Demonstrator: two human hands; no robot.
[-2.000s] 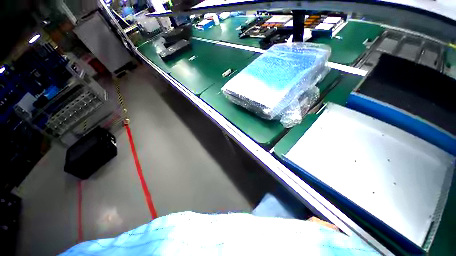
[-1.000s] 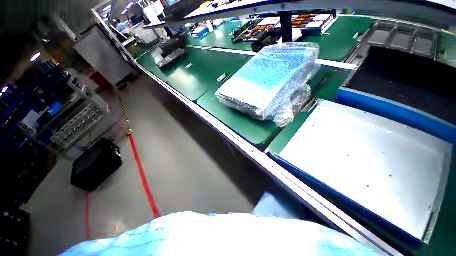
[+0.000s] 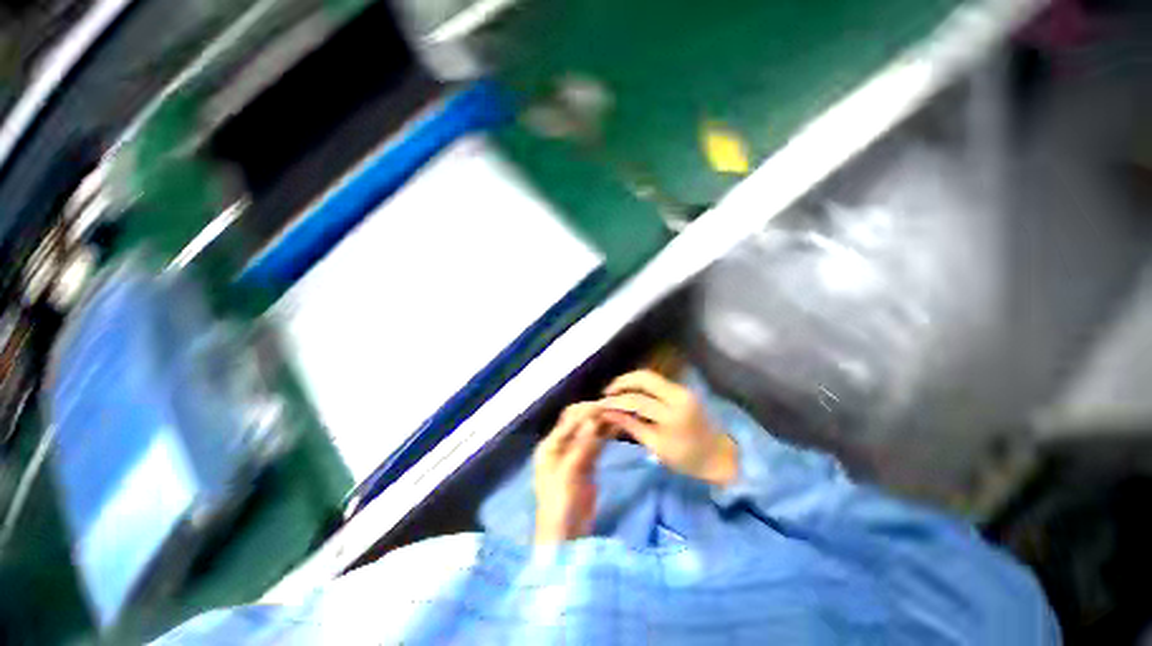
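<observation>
The view is blurred. My left hand (image 3: 567, 473) and my right hand (image 3: 672, 427) are close together in front of my body, below the conveyor's edge, with their fingertips meeting. Whether anything small is between the fingers cannot be told. A bare tray (image 3: 436, 297), pale inside with a blue outer edge, lies on the green board behind the metal rail; neither hand touches it. Just behind it stands a second tray (image 3: 329, 120), black inside with a blue front wall.
A blue bubble-wrapped stack (image 3: 133, 416) lies left of the bare tray. A small yellow thing (image 3: 724, 148), perhaps a cutter, is on the green board to the right. A clear plastic bag (image 3: 859, 284) hangs right of the metal rail (image 3: 745, 208).
The view has swung right and rotated strongly. Both hands, the yellow thing and the plastic bag are now in view, while the aisle floor and black bin have left it.
</observation>
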